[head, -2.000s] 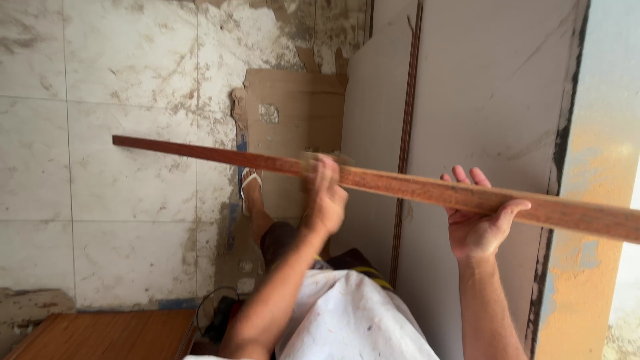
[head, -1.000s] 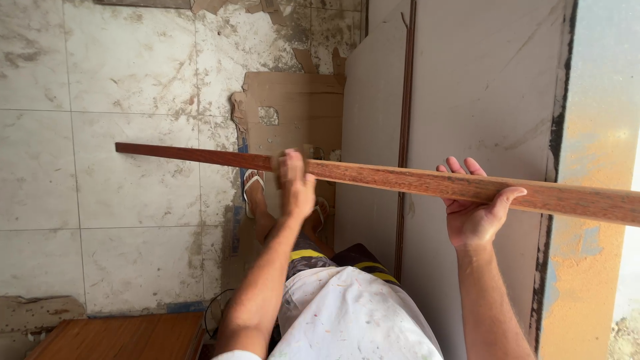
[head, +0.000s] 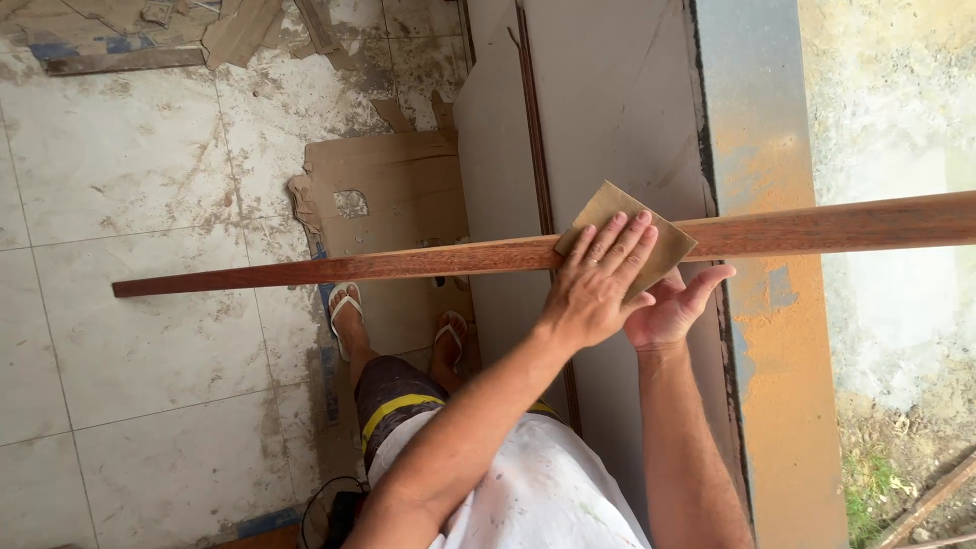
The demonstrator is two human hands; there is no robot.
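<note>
A long reddish-brown wooden strip (head: 366, 266) runs across the view, its narrow-looking end at the left and its other end beyond the right edge. My left hand (head: 598, 278) lies palm down on a folded brown sheet of sandpaper (head: 662, 248), pressing it against the strip. Under the strip, just right of it, my right hand (head: 671, 309) is turned palm up and supports the wood from below. Its thumb stands free below the strip's edge, while its fingers are hidden behind the sandpaper and wood.
Flattened cardboard (head: 389, 175) lies on the dirty tiled floor (head: 145, 328) by my feet. Thin dark strips (head: 536, 137) stand along the pale panel (head: 610, 91). An orange-and-grey painted edge (head: 781, 366) is at the right, with rough ground beyond. Torn cardboard lies at upper left.
My left hand has moved right along the strip, close to my right hand, and the sandpaper now shows plainly. My right hand has shifted left. The view has swung somewhat.
</note>
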